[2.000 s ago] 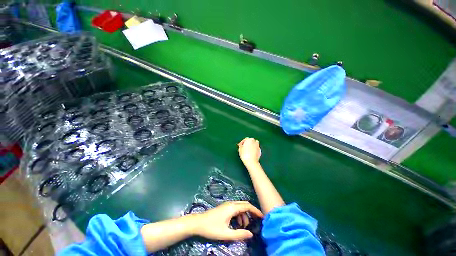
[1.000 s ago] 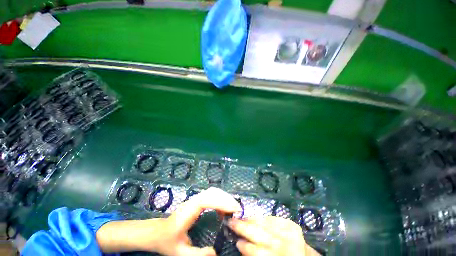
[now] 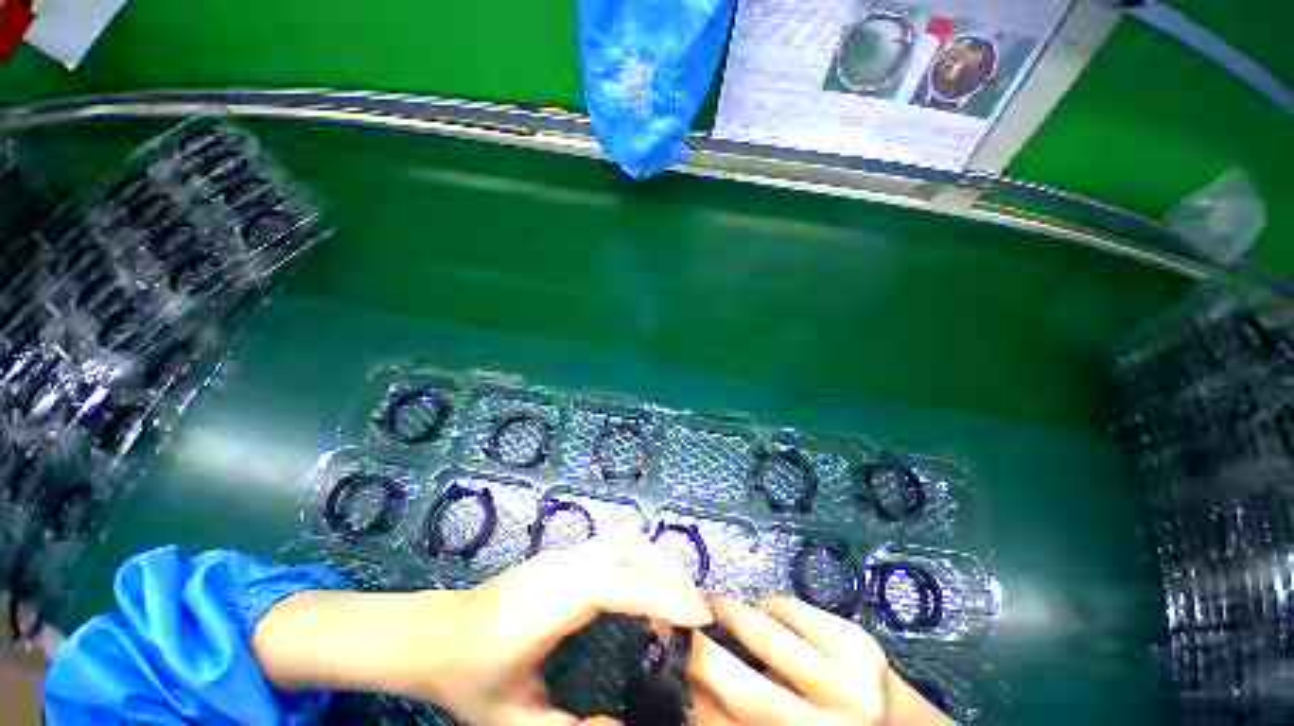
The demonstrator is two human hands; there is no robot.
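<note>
A clear blister tray [image 3: 705, 461] lies flat in front of me with black rings [image 3: 783, 478] in its square pockets. One pocket in the far row holds no ring. My left hand [image 3: 546, 624] and my right hand [image 3: 802, 664] meet over the near part of the tray. Both hold a black ring [image 3: 657, 678] between them, seen nearly edge-on as a dark bar. My fingers hide part of it. My hands cover the tray's near middle.
Stacked trays with rings [image 3: 142, 270] lie at the left, more trays [image 3: 1228, 468] at the right. A blue plastic cover [image 3: 650, 85] hangs over the metal rail [image 3: 468, 121]. An instruction sheet [image 3: 795, 85] is behind it. A crumpled clear bag [image 3: 1220, 216] is at the right of the rail.
Two seconds ago the right fist was stretched out over the bench; it then came back to the left hand. Since one second ago, the view has tilted down slightly and both hands remain together at the ring.
</note>
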